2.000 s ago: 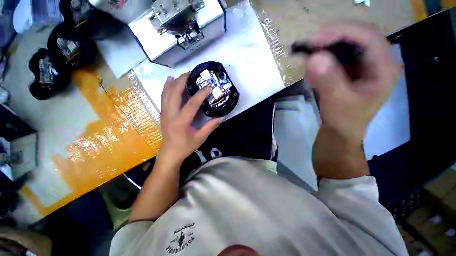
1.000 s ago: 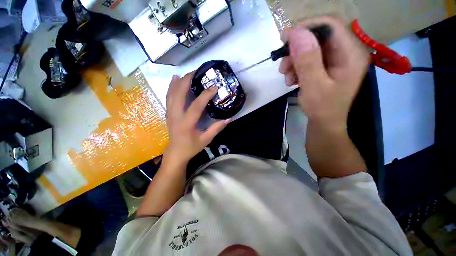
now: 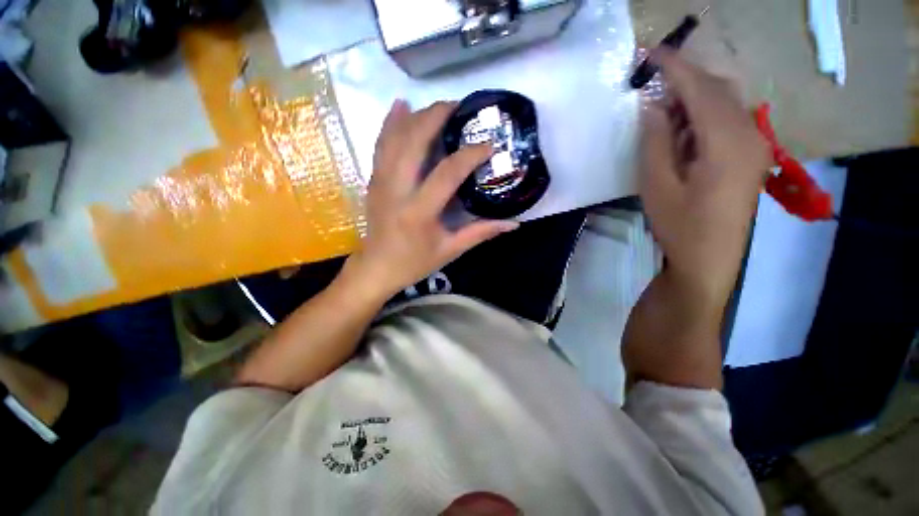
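Observation:
A black housing (image 3: pixel 522 191) with a pinched waist lies open side up on the white work sheet (image 3: pixel 589 131), silver and white parts inside. My left hand (image 3: pixel 408 207) holds it from the left, one fingertip resting on the inner parts and the thumb along its near edge. A small hand screwdriver (image 3: pixel 677 40) with a black handle is at the bench top right of the sheet. My right hand (image 3: pixel 705 161) is blurred; its fingertips are at the screwdriver's handle. Whether they grip it is not clear.
The screw feeder (image 3: pixel 474 40) stands beyond the housing. Red-handled pliers (image 3: pixel 796 186) lie at the right bench edge, a white strip (image 3: pixel 826 40) beyond. Waiting black units (image 3: pixel 126 35) are at the far left. Another person's forearm (image 3: pixel 32 388) shows at the lower left.
The view has shifted. My right hand has moved away from the housing; the screwdriver, earlier pointing at the housing from my fist, now lies at my fingertips. My left hand keeps its hold.

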